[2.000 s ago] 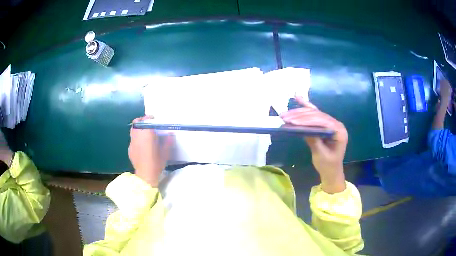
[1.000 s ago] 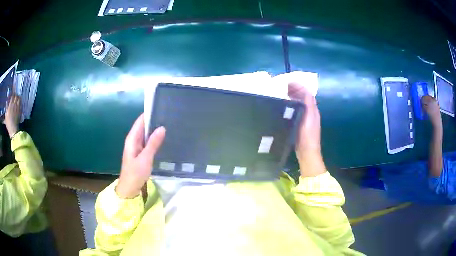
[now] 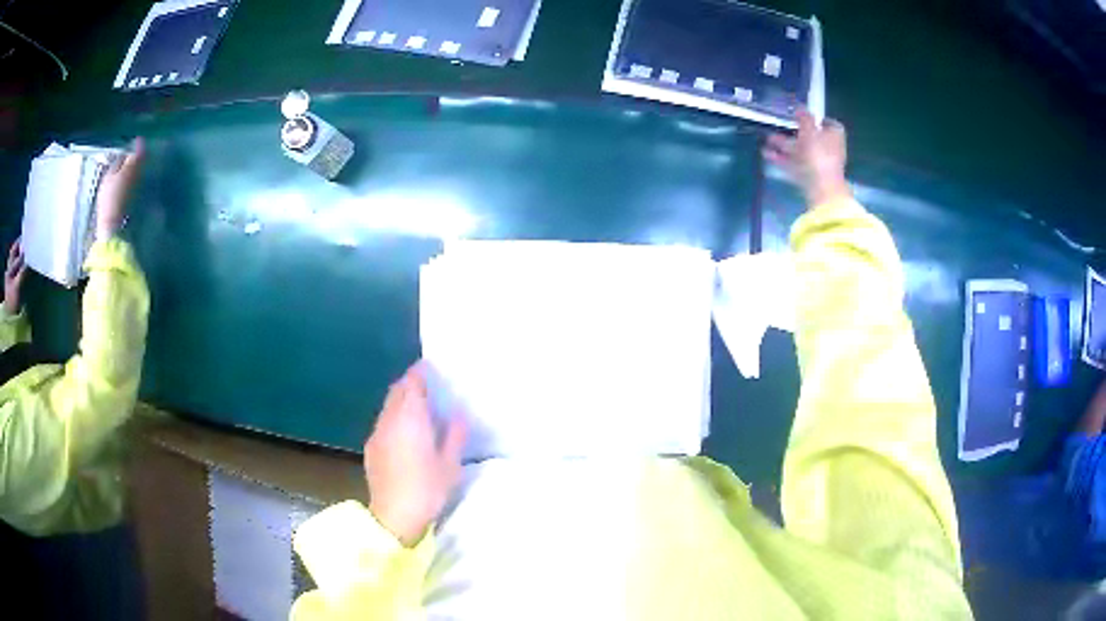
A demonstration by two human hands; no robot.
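A dark tablet, with small white squares along its edges, lies on a white sheet on the dark green strip at the top. My right hand is stretched out to its lower right corner, fingertips at the edge; whether they grip it is unclear. A stack of bright white sheets lies in front of me. My left hand is at the stack's lower left edge, slightly blurred, thumb and fingers apart, with nothing seen in it. Torn-looking white pieces lie right of the stack, partly behind my right sleeve.
More tablets lie on the strip at top centre and top left. A small bottle stands left. Another tablet and a blue block are right. A neighbour in yellow holds white sheets at far left.
The tablet that both my hands held is out of them. My right hand has moved up to the strip, where a tablet lies. My left hand has moved to the stack, now uncovered. The view has shifted.
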